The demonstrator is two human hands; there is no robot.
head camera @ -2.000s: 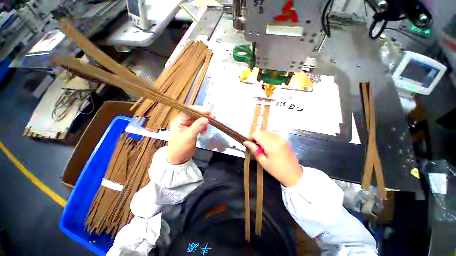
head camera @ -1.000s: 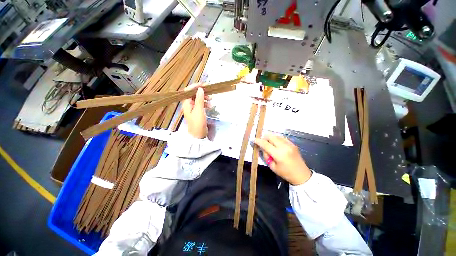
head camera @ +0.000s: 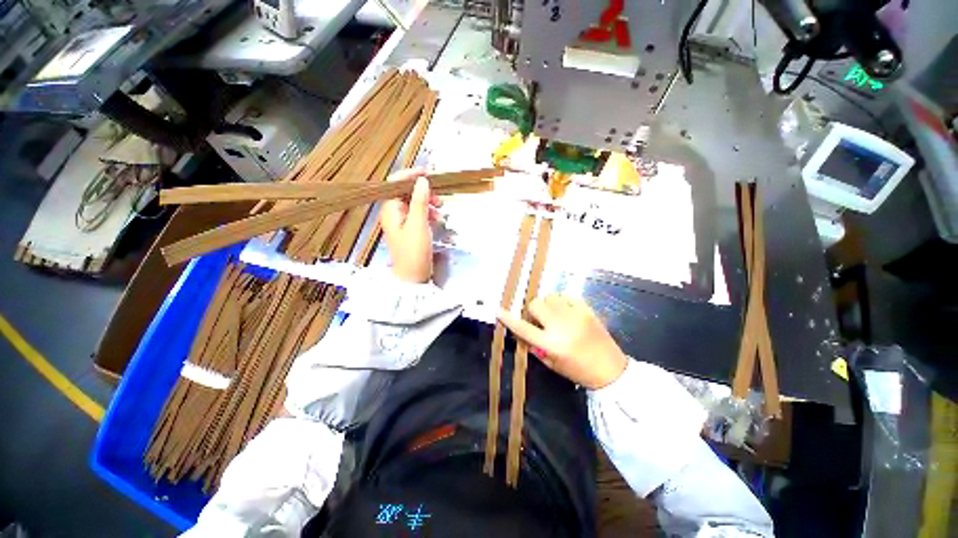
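My left hand (head camera: 412, 229) holds two brown strips (head camera: 263, 214) crossed, their free ends spread to the left and their other ends near the yellow clamp (head camera: 625, 171). Two more strips (head camera: 508, 368) run from under the machine head (head camera: 586, 79) over the white template plate (head camera: 646, 236) and hang over my dark apron. My right hand (head camera: 567, 338) is at these strips near the table's front edge, its fingertips on or just above them. A small pink-red tool (head camera: 540, 354) shows in it, mostly hidden by the fingers.
A fanned pile of strips (head camera: 362, 147) lies on the table's left side. A blue bin (head camera: 118, 420) full of strips stands at lower left, beside a cardboard box (head camera: 121, 326). A small group of strips (head camera: 754, 305) lies at right, near the control panel (head camera: 856, 168) and clear plastic (head camera: 888, 420).
Two seconds ago both hands held the strips together; my left hand has since moved them up towards the clamp. My right hand has moved down and left along the hanging strips.
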